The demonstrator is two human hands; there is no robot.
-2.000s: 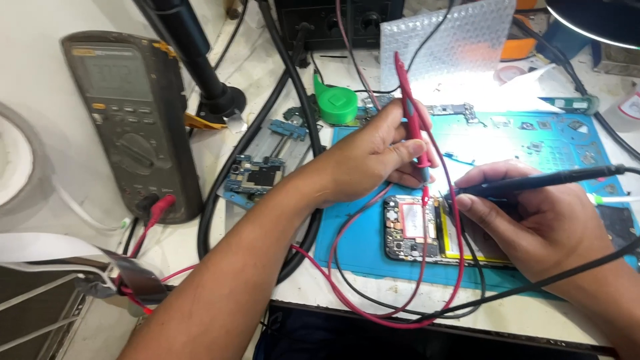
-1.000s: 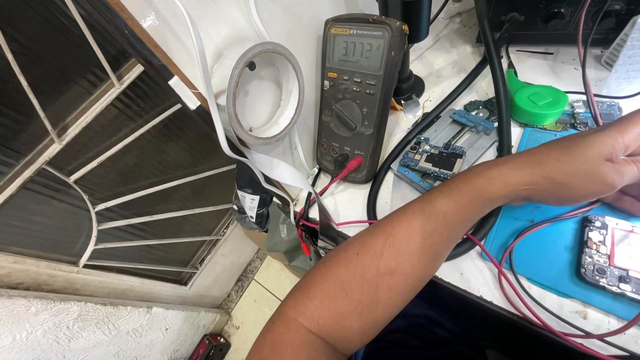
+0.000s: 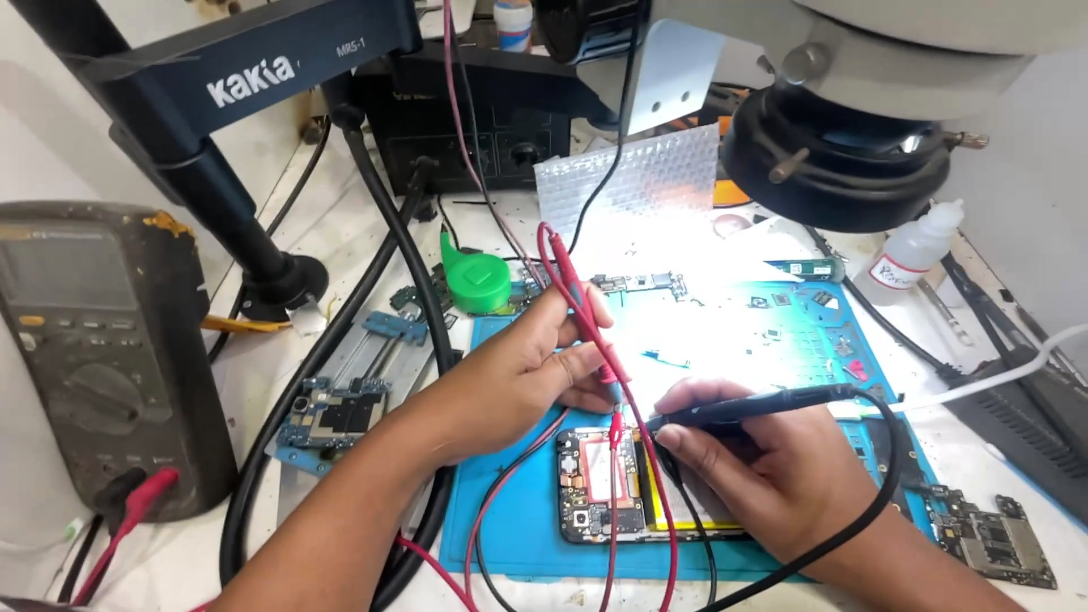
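Note:
My left hand (image 3: 544, 361) is closed round a red multimeter probe (image 3: 586, 319), whose lower end is by a red alligator clip (image 3: 616, 432) over the top of an opened smartphone (image 3: 599, 489). A black probe (image 3: 748, 408) lies between the thumb and fingers of my right hand (image 3: 765, 476), above the phone's battery (image 3: 688, 497); its tip is hard to make out. The phone rests on a blue repair mat (image 3: 501, 544). At the far left stands a digital multimeter (image 3: 110, 365) with red and black leads plugged in; its display is unreadable here.
A microscope head (image 3: 841, 144) hangs at upper right and its boom arm (image 3: 246, 76) at upper left. Thick black cables cross beside my left forearm. Around the mat are a board holder (image 3: 340, 416), a green round container (image 3: 476, 280), a plastic bottle (image 3: 914, 246) and a loose circuit board (image 3: 990, 535).
The view swung left to the multimeter, whose display showed digits, and is now back over the phone. Both hands hold the probes much as two seconds ago.

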